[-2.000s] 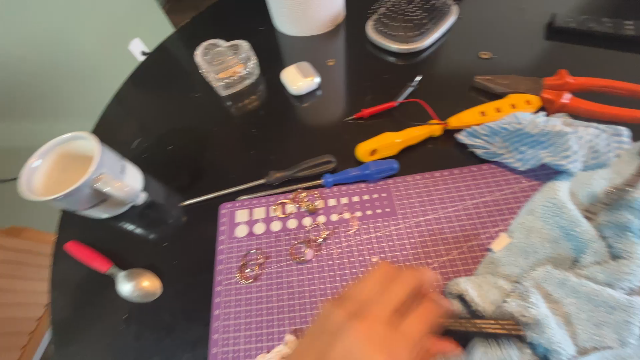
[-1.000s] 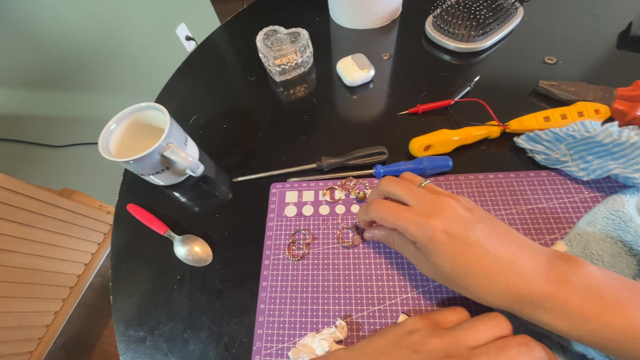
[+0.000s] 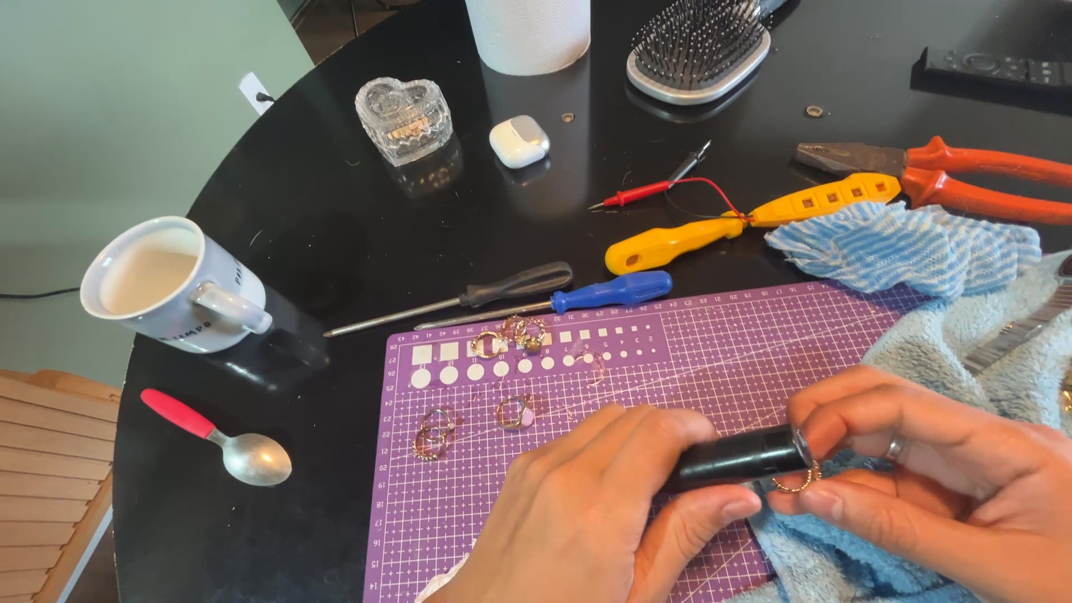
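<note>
My left hand [image 3: 586, 502] grips a black cylinder [image 3: 737, 458] above a purple cutting mat [image 3: 653, 402]. At the cylinder's end, my right hand [image 3: 921, 477] pinches a gold-coloured ring [image 3: 800, 481] between thumb and fingers; one of its fingers wears a silver-coloured band. Several rings lie on the mat: a pair at the left [image 3: 434, 433], one with a pale pink stone [image 3: 514, 413], and a cluster [image 3: 521, 333] near the top edge. Beneath my right hand lies a light blue towel [image 3: 946, 352]. Some white material [image 3: 440, 580] is partly hidden by my left hand.
Beyond the mat lie a blue-handled tool [image 3: 615, 291], a black-handled screwdriver [image 3: 519, 283], a yellow-handled tester [image 3: 670, 244], pliers [image 3: 946, 172] and a striped cloth [image 3: 904, 243]. A mug [image 3: 226, 285] and a spoon [image 3: 255, 458] stand left. Farther back are a heart-shaped glass box [image 3: 406, 121] and a hairbrush [image 3: 703, 59].
My right hand has moved from the rings on the mat to the right and now pinches a ring. The black cylinder has come into view in my left hand.
</note>
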